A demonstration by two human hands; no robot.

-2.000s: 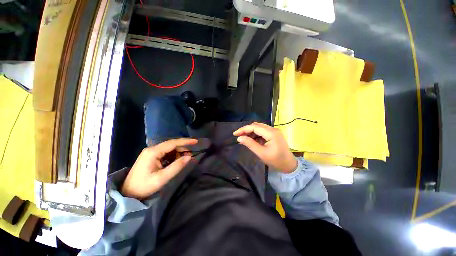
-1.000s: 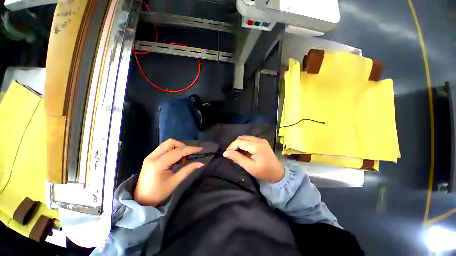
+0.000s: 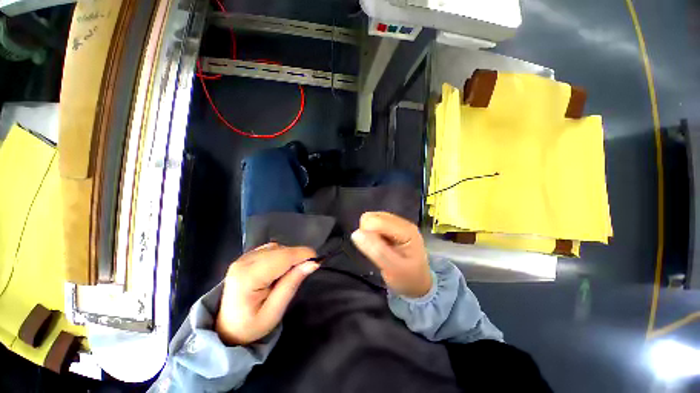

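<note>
A thin black cord (image 3: 331, 252) shows as a dark line between my two hands, hard to see against the dark apron (image 3: 338, 330). My left hand (image 3: 265, 288) has thumb and forefinger closed on the cord, and a short dark part shows at the fingertips. My right hand (image 3: 395, 253) is up and to the right, fingers curled and slightly blurred, thumb against forefinger at the cord's other side. Its exact hold on the cord is hard to see. Another thin black cord (image 3: 464, 181) lies on the yellow sheets (image 3: 537, 161) at right.
A long fixture with a tan board (image 3: 86, 100) and metal frame (image 3: 115, 303) stands at left. More yellow sheets (image 3: 23, 199) with brown blocks (image 3: 36, 325) lie beyond it. A white machine end (image 3: 453, 17) is above. A red hose (image 3: 265, 136) loops over the floor below the machine.
My left fingers have closed together at the cord. My right hand came left toward the left hand, then moved slightly right with its fingers curled more. The cord on the yellow sheets lies straighter.
</note>
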